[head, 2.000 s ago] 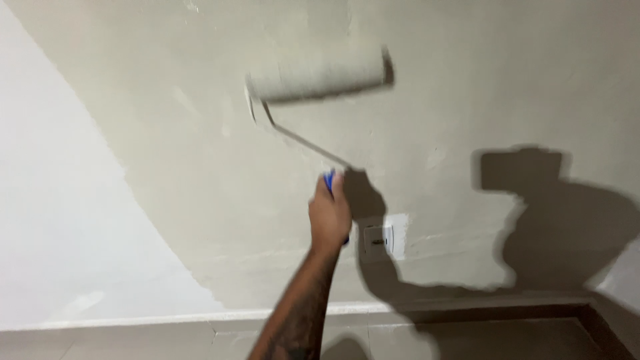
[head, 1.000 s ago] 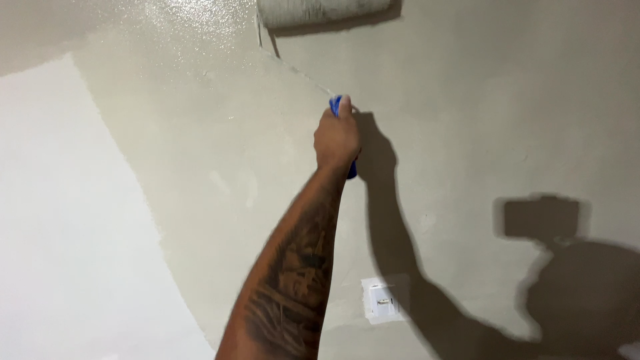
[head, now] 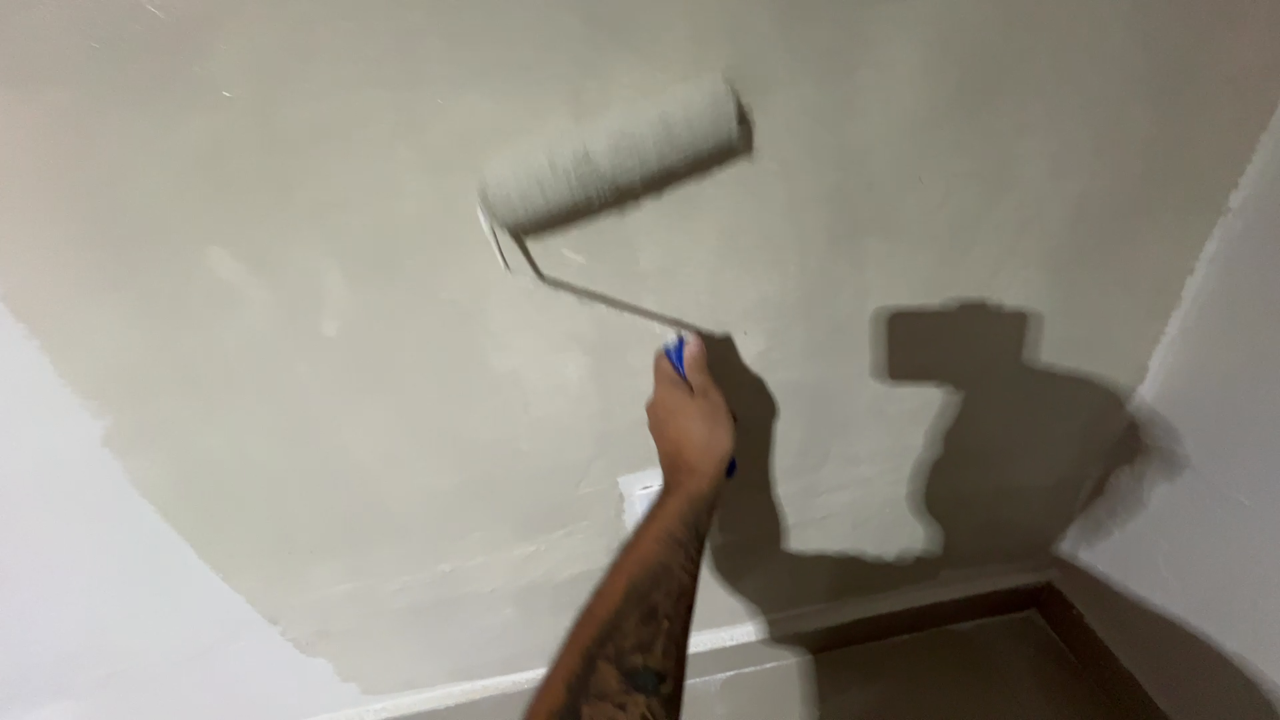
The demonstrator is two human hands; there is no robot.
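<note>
My left hand (head: 692, 420) is closed around the blue handle (head: 677, 355) of a paint roller. A thin bent metal frame (head: 610, 300) runs from the handle up and left to the roller cover (head: 620, 155). The cover is coated in light greyish paint, lies tilted with its right end higher, and is against or very near the greyish-beige painted wall (head: 400, 400); contact cannot be told. Behind my tattooed forearm, a white wall plate (head: 640, 490) is partly hidden. My right hand is out of view.
White wall surface (head: 90, 560) borders the beige paint at the lower left. On the right a pale adjoining wall (head: 1220, 420) meets it at a corner. A skirting ledge (head: 740, 635) runs along the floor (head: 930, 670). Shadows of my arm, head and camera fall across the wall.
My left hand has brought the roller down the wall, nearer to the wall plate, than one second ago. The view has tilted down, showing the skirting and floor again.
</note>
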